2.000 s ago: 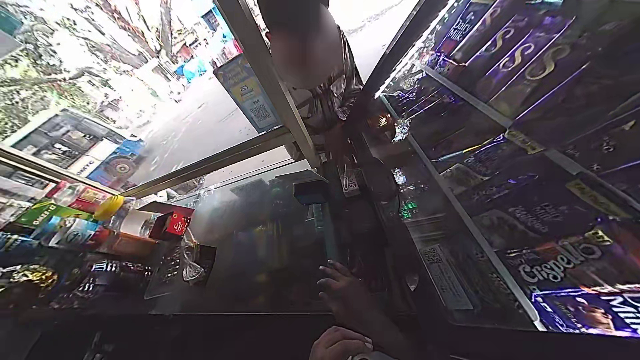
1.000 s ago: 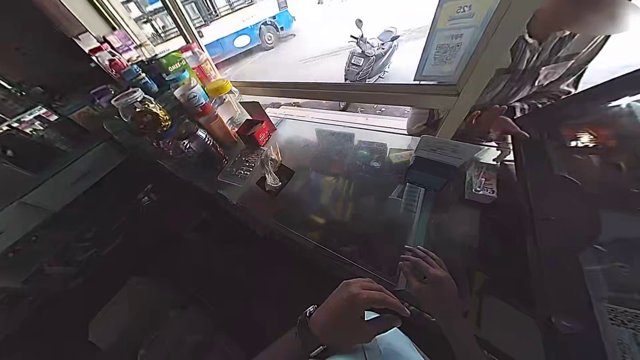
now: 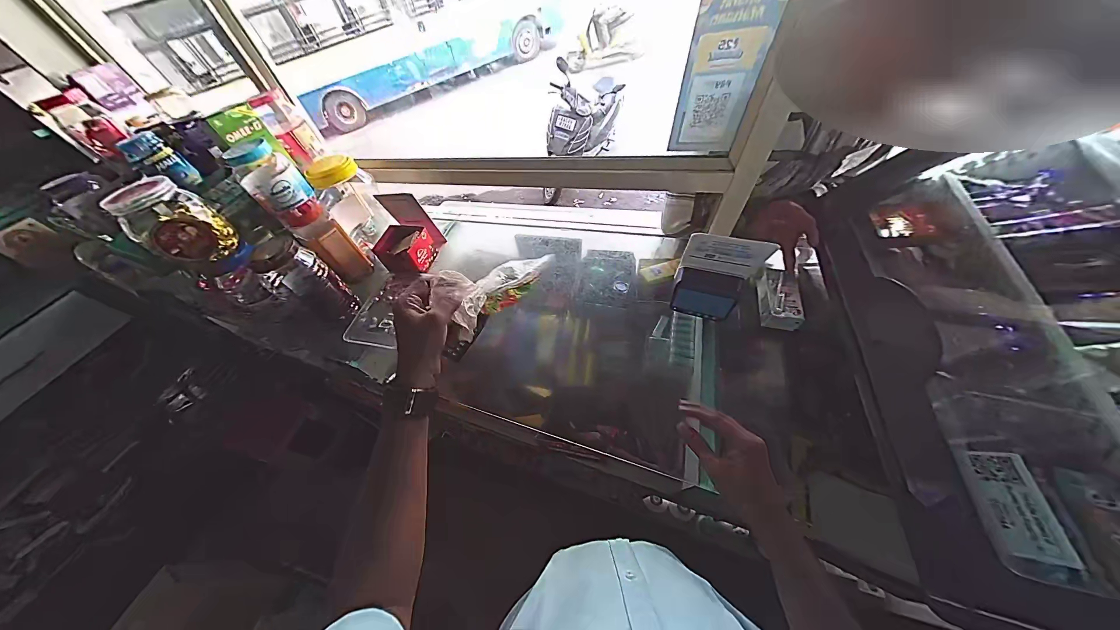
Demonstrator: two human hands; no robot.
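My left hand (image 3: 422,319), with a watch at the wrist, grips the gathered top of a clear plastic bag (image 3: 477,297) over the left part of the glass counter (image 3: 542,359). Colourful contents show in the bag's far end. A small red open box (image 3: 411,241) stands just beyond this hand. My right hand (image 3: 722,442) hovers at the counter's near edge, fingers apart, with nothing in it. Farther back on the right is a device with a dark screen (image 3: 704,293), and beside it a small white box (image 3: 780,297), which another person's hand (image 3: 787,229) reaches toward or touches.
Plastic jars, one with a yellow lid (image 3: 332,171), crowd the counter's left end. A window frame (image 3: 542,175) runs along the back, with a parked scooter (image 3: 584,118) and a bus outside. At right stands a glass display case (image 3: 1006,350); a person is beyond the counter.
My left hand has moved from beside my right hand to the counter's left part and taken hold of the plastic bag. The dark object it held a second ago is no longer in it.
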